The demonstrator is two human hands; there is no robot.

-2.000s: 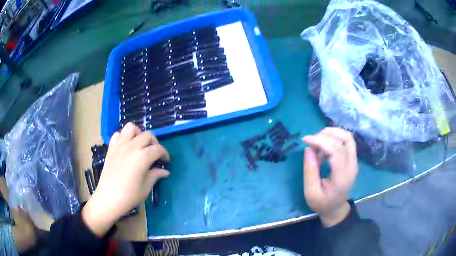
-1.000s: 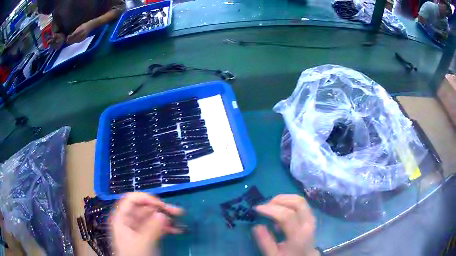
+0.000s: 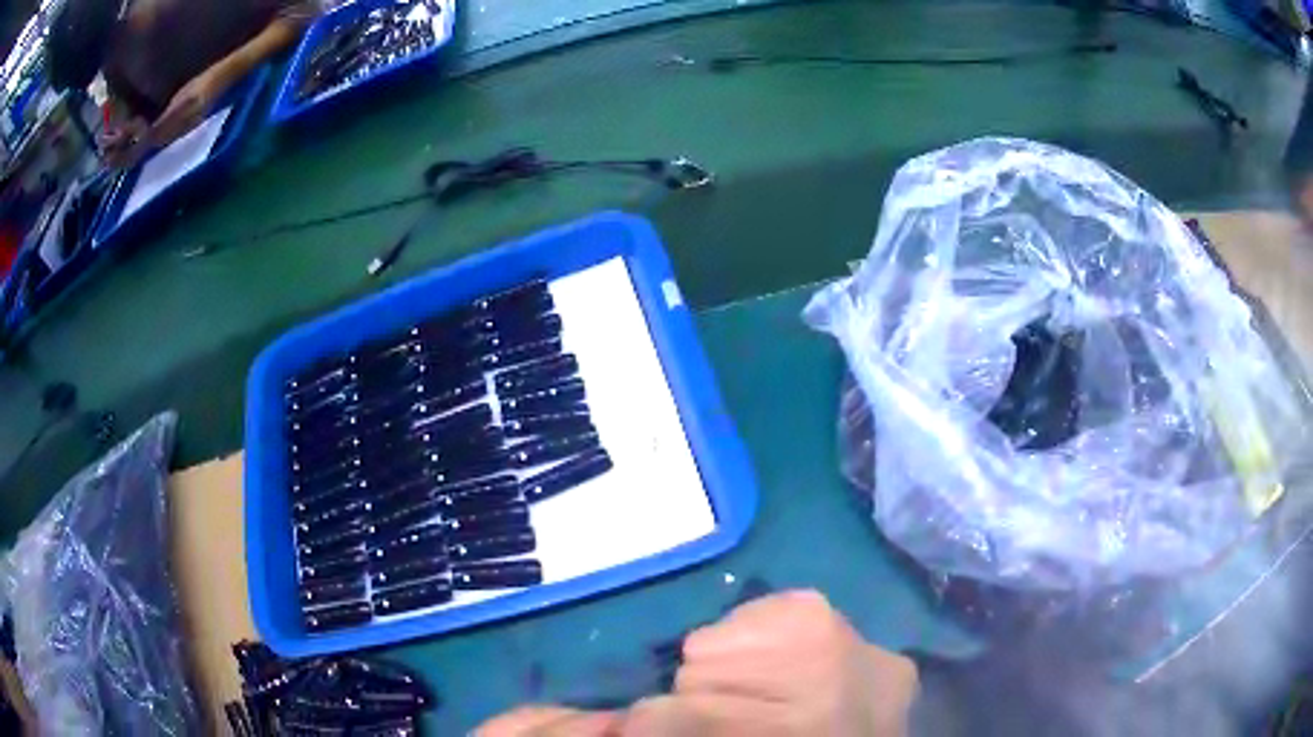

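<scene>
My right hand (image 3: 785,670) is at the bottom edge, its fingers curled in. My left hand (image 3: 569,721) is mostly cut off by the bottom edge, with its fingers touching or very near the right hand. A small dark sliver shows between them, but what they hold is hidden. A few small black inserts (image 3: 667,657) show beside the right hand, which covers most of that spot. Black housings (image 3: 468,468) lie in columns in the blue tray (image 3: 737,497), on the white liner (image 3: 634,389). A loose pile of housings (image 3: 339,701) lies at lower left.
An open clear bag (image 3: 1066,374) with dark parts stands at right. A flat filled bag (image 3: 108,590) lies at left on tan board (image 3: 212,554). A black cable (image 3: 483,170) lies behind the tray. Another person's hands (image 3: 180,108) are at the upper left, near other blue trays.
The view has tilted up since the first frame and shifted slightly since the second. My hands have come together at the bottom edge; the left has left the pile and the right the inserts.
</scene>
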